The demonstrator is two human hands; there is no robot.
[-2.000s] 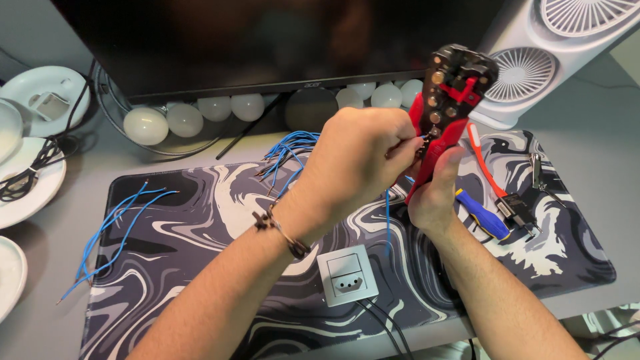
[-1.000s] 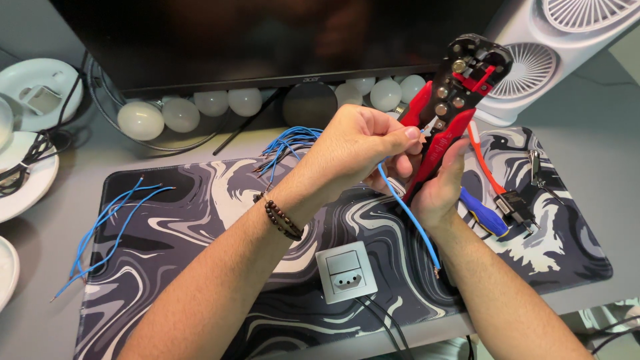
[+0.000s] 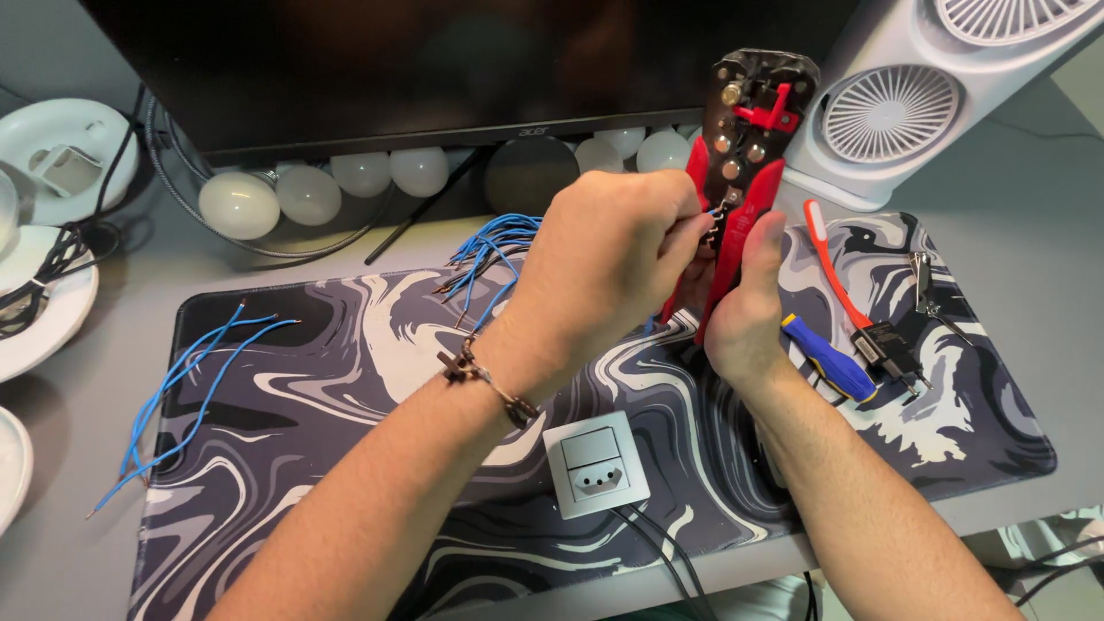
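Observation:
My right hand [image 3: 749,302] grips an automatic wire stripper [image 3: 733,164] with red handles, its black head pointing up and away. My left hand [image 3: 625,246] pinches the end of a blue wire [image 3: 712,212] against the inner side of the tool, between the handles; most of that wire is hidden behind my fingers. A bundle of blue wires [image 3: 492,241] with bare copper ends lies behind my left wrist. Several more blue wires [image 3: 185,388] lie over the left edge of the patterned desk mat [image 3: 336,362]. A white switch and socket plate [image 3: 595,466] sits below my hands.
A monitor [image 3: 431,69] stands at the back with several light bulbs [image 3: 240,205] beneath it. At right are a white fan unit [image 3: 893,112], a blue screwdriver [image 3: 830,358], a red USB light [image 3: 835,263] in a black adapter [image 3: 888,352] and nail clippers [image 3: 923,280]. White round fixtures [image 3: 52,293] stand left.
A second ago the blue wire hung down plainly from my left fingers beside the stripper. Now my left hand has turned, bringing the wire end against the tool, and the hanging length is mostly hidden.

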